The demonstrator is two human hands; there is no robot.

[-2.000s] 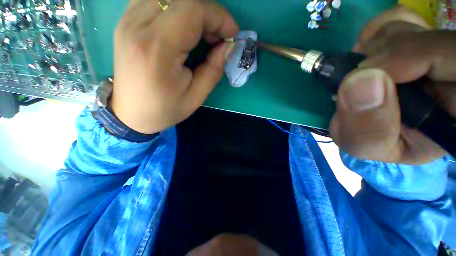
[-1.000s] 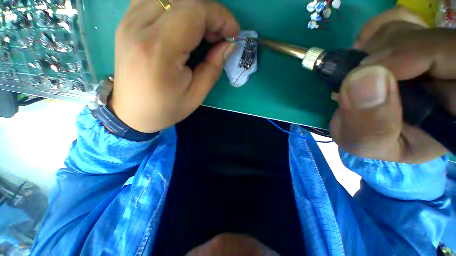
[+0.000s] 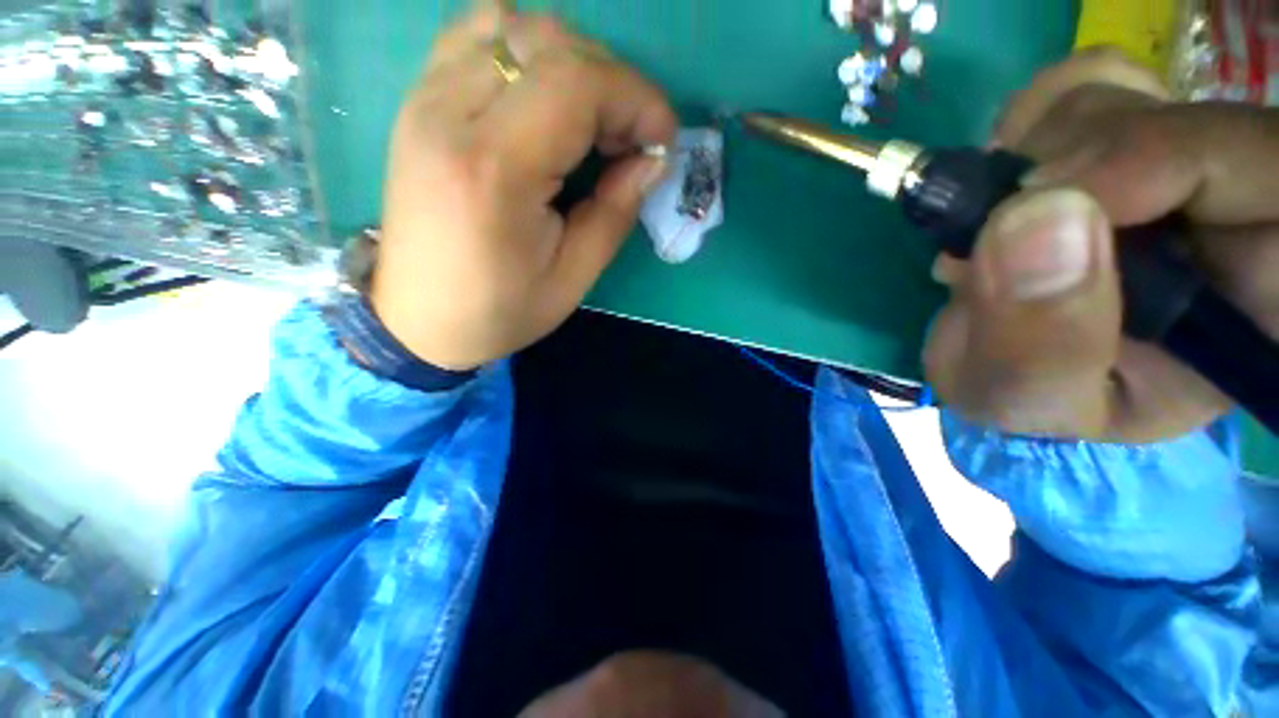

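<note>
A small dark circuit board (image 3: 700, 185) with shiny dots lies on a whitish pad (image 3: 676, 234) on the green mat. My left hand (image 3: 526, 183), with a ring, pinches a tiny light-coloured component (image 3: 655, 150) between thumb and forefinger at the pad's upper left edge. My right hand (image 3: 1094, 253) holds the soldering iron (image 3: 968, 197) by its black handle. The iron's brownish tip points left and ends just above and right of the pad, apart from the board. Fine wires near the component are blurred.
Loose small round components (image 3: 881, 56) lie on the green mat (image 3: 814, 267) at the top. A clear parts tray (image 3: 168, 154) with shiny pieces fills the upper left. A yellow thing (image 3: 1126, 31) is cut off at the upper right. A blue wire (image 3: 774, 369) hangs at the mat's front edge.
The iron's tip has drawn slightly away from the board. My left hand has moved slightly right and down. The view has shifted, so the tray and loose components sit differently.
</note>
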